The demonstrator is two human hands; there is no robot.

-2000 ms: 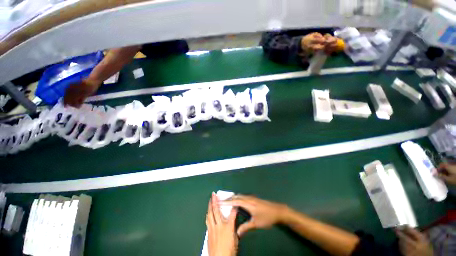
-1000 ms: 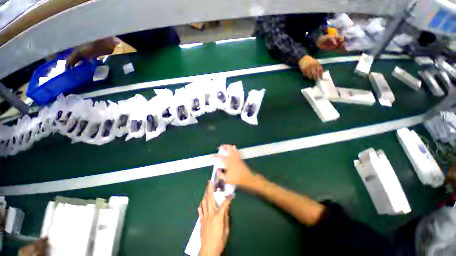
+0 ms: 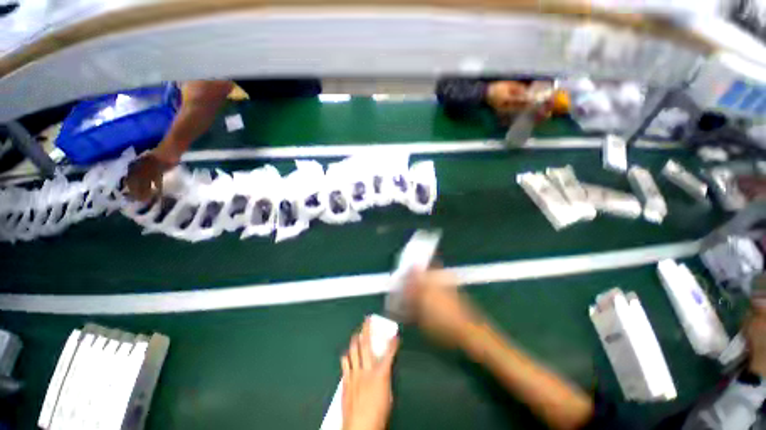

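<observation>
My left hand point(image 3: 367, 382) is closed around a long slim white carton point(image 3: 382, 330), whose upper end shows past the fingers. My right hand point(image 3: 437, 304), blurred, grips a white oblong item point(image 3: 413, 262) just above and right of that carton; I cannot tell whether it is a bagged product or a carton. The two items look close, and blur hides whether they touch. A long overlapping row of bagged products point(image 3: 288, 210) with dark centres lies beyond, on the green belt point(image 3: 252, 348).
Stacked white cartons point(image 3: 101, 378) stand at lower left. More cartons point(image 3: 634, 348) lie at right, and loose ones point(image 3: 550, 201) at upper right. Another worker's hand point(image 3: 147, 176) touches the row near a blue bin point(image 3: 118, 126). A raised shelf point(image 3: 378, 55) crosses the top.
My right hand has moved slightly right and away from my left hand with the white item. The other worker's hand has gone from the blue bin to the row.
</observation>
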